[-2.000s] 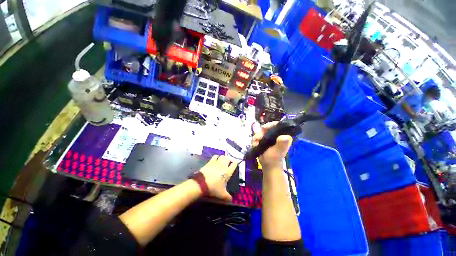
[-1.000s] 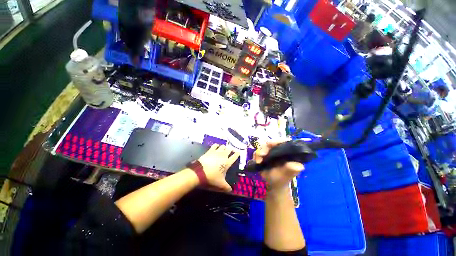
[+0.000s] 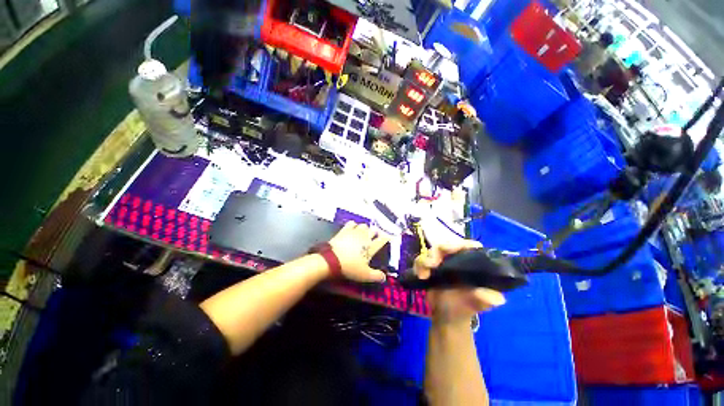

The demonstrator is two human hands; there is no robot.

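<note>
A flat dark cover plate (image 3: pixel 270 227) lies lengthwise along the front of the bench, on the purple and pink sheet. My left hand (image 3: pixel 359 252) rests on the right end of the unit with its fingers spread, palm down. My right hand (image 3: pixel 456 295) is wrapped around a thick black handheld tool (image 3: pixel 476 270), likely an electric screwdriver, held nearly level with its tip pointing left at the unit's right end. The tip's exact contact is too blurred to tell. A black cord (image 3: pixel 635 246) runs from the tool to the upper right.
A squeeze bottle (image 3: pixel 165 111) stands at the left. A red bin (image 3: pixel 308 36) and blue bins are at the back, beside red digital readouts (image 3: pixel 414 93). A blue crate (image 3: pixel 520 341) is right of the bench, with stacked blue and red crates (image 3: pixel 627 345) beyond.
My right hand and the black tool have moved lower and right, and the tool has tilted to nearly level. My left hand stays on the unit's right end. The whole view has shifted slightly.
</note>
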